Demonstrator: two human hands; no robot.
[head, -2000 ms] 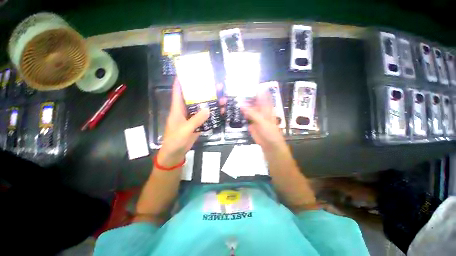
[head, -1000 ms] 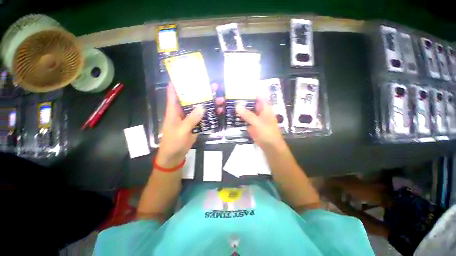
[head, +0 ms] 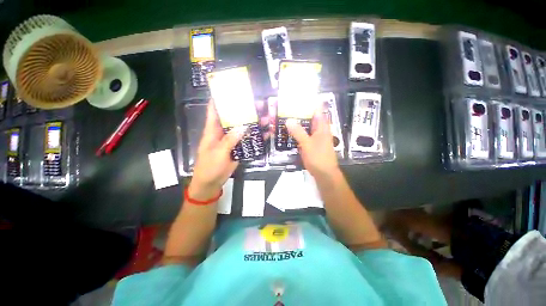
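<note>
My left hand (head: 217, 149) holds a keypad phone (head: 234, 98), its yellow-edged front and glaring white screen facing me, thumb on the black keys. My right hand (head: 314, 140) holds a second keypad phone (head: 299, 92) upright beside it, also lit bright white, thumb by its keys. The two phones are apart, above a clear blister tray (head: 388, 128). In the tray a lit phone (head: 202, 51) lies face up at the upper left, and several others, such as a white-rimmed phone back (head: 365, 122), lie face down. The held phones and my hands hide part of the tray.
A small fan (head: 60, 70) and a pale green ring (head: 117, 83) stand left, near red pens (head: 123, 127). White slips (head: 254, 198) lie at the near edge. Another tray of phone backs (head: 446, 134) is at right, a tray of lit phones (head: 75, 149) at left. A person's arm shows lower right.
The phone in my right hand has shifted slightly right and now shows its yellow edge. The phone in my left hand has turned more upright and moved slightly right.
</note>
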